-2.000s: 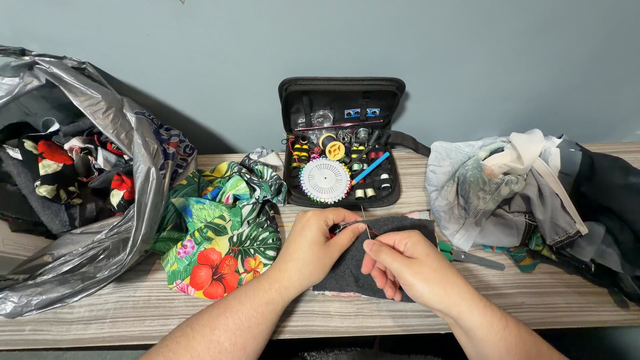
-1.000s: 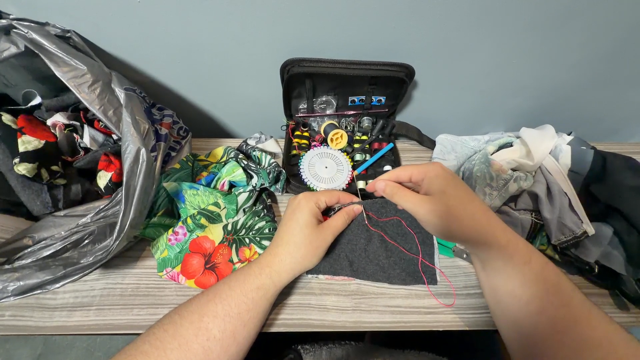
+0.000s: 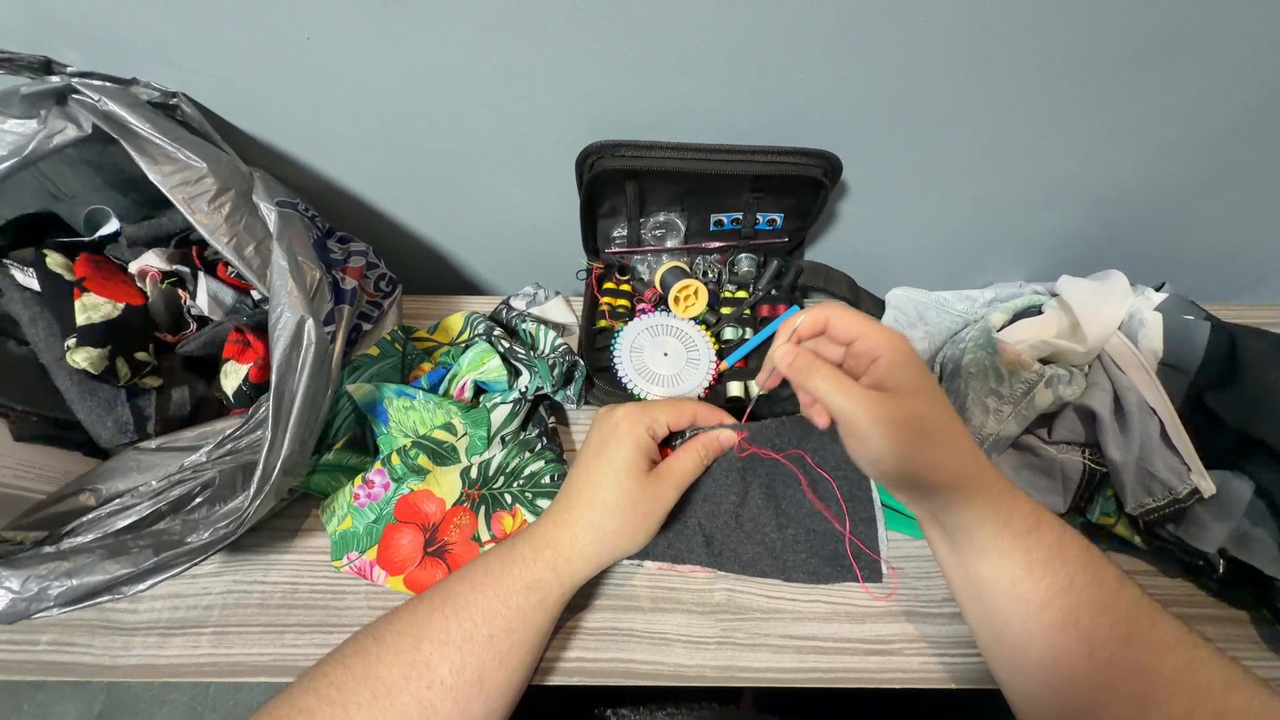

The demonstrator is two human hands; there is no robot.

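Note:
My left hand pinches the upper edge of a dark grey fabric piece between thumb and forefinger. Above and to the right, my right hand holds a sewing needle, its thin shaft partly hidden by the fingers. Pink thread runs from the fabric edge up towards my right fingers, and a long loop of it lies over the cloth and past its lower right corner. Just behind the hands, a round wheel of pins and a blue pencil-like tool rest in a black sewing kit case.
Left stands a grey plastic bag of fabric scraps. Beside it lies tropical-print cloth. Grey and black garments are heaped on the right. A green-handled tool shows partly behind the fabric. The case leans near the wall.
Two seconds ago both hands were close together at the cloth; my right hand is now farther up and right. The pink thread's loop, visible one second ago, still trails over the fabric.

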